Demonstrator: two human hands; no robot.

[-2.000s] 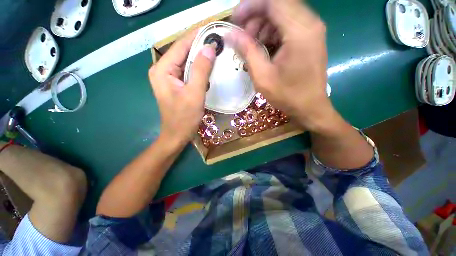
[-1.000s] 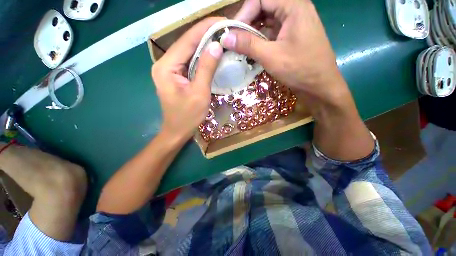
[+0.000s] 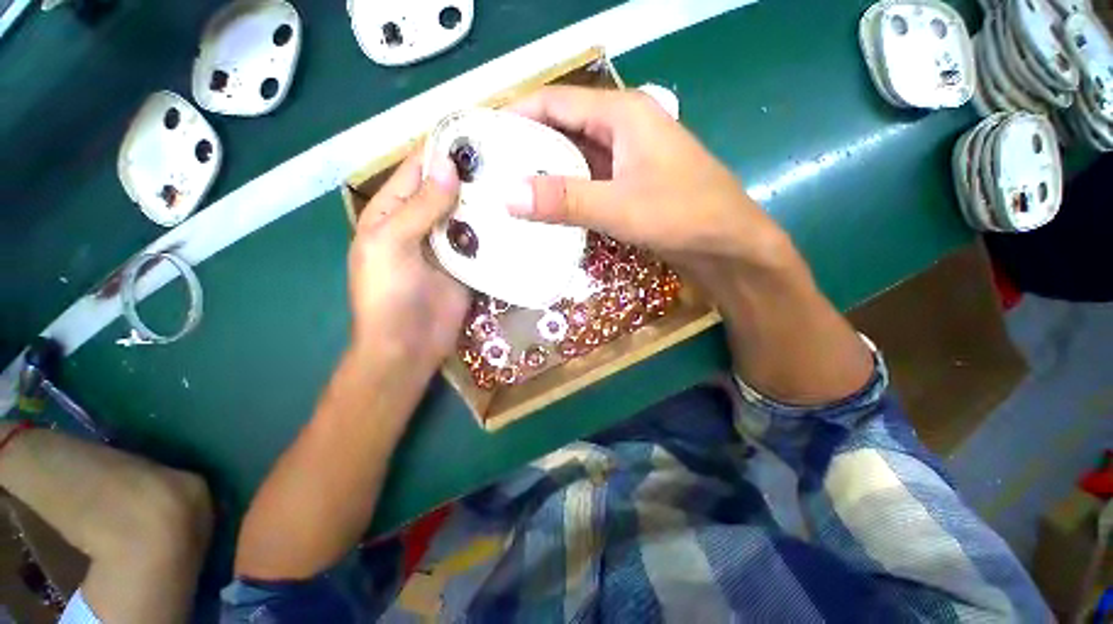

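Note:
A white rounded-square cover plate (image 3: 519, 250) is held over the parts box, with two dark round holes or fittings near its left edge. My left hand (image 3: 403, 262) grips its left edge, thumb beside the upper dark round. My right hand (image 3: 647, 183) holds its upper right, thumb lying on the face near a small mark. The fingers behind the plate are hidden. The shallow cardboard parts box (image 3: 586, 374) lies below, with loose shiny copper-coloured rings (image 3: 610, 305) in it.
Loose cover plates (image 3: 171, 159) lie along the far left. Stacked cover plates (image 3: 1011, 171) stand at right. A pale ring clamp (image 3: 160, 299) and a black-handled tool (image 3: 43, 360) lie at left. A white disc (image 3: 660, 100) is behind my right hand. Another person's bare arm (image 3: 110, 500) is at lower left.
The plate's face is turned more into view, showing two dark rounds. My right thumb has moved from beside my left thumb to the plate's middle. The whole view has shifted somewhat.

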